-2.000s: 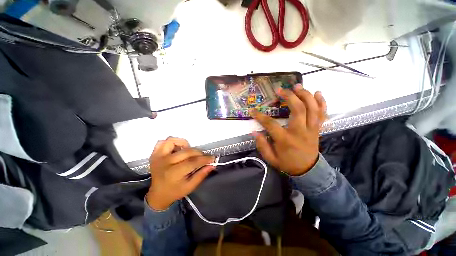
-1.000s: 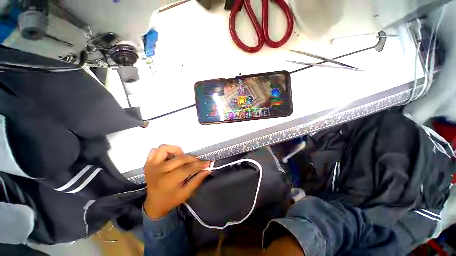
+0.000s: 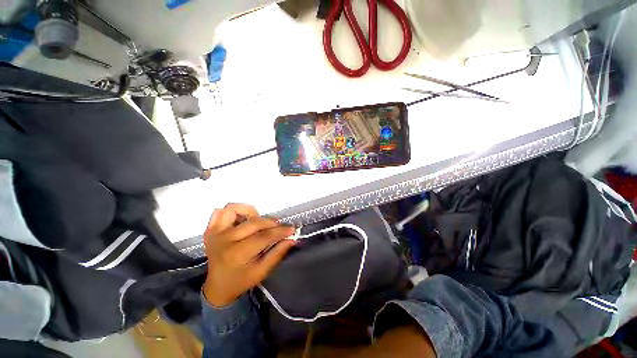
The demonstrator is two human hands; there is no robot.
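My left hand [image 3: 244, 253] is closed at the fingertips on the end of a white cord [image 3: 364, 260], at the table's front edge. The cord hangs in a loop over dark cloth [image 3: 318, 276] in my lap. A smartphone [image 3: 343, 138] with a bright colourful screen lies flat on the white table, untouched. My right hand is out of the picture; only the forearm and denim sleeve [image 3: 447, 318] show at the bottom edge.
Red-handled scissors [image 3: 368, 42] and thin pointed tweezers [image 3: 457, 87] lie behind the phone. Dark garments with white stripes are heaped at left [image 3: 70, 161] and right [image 3: 538, 231]. Machine parts [image 3: 178, 78] stand upper left. A printed scale [image 3: 419, 183] runs along the front edge.
My right hand has left the phone screen and drawn back down out of the picture. My left hand still holds the cord. The view has shifted slightly.
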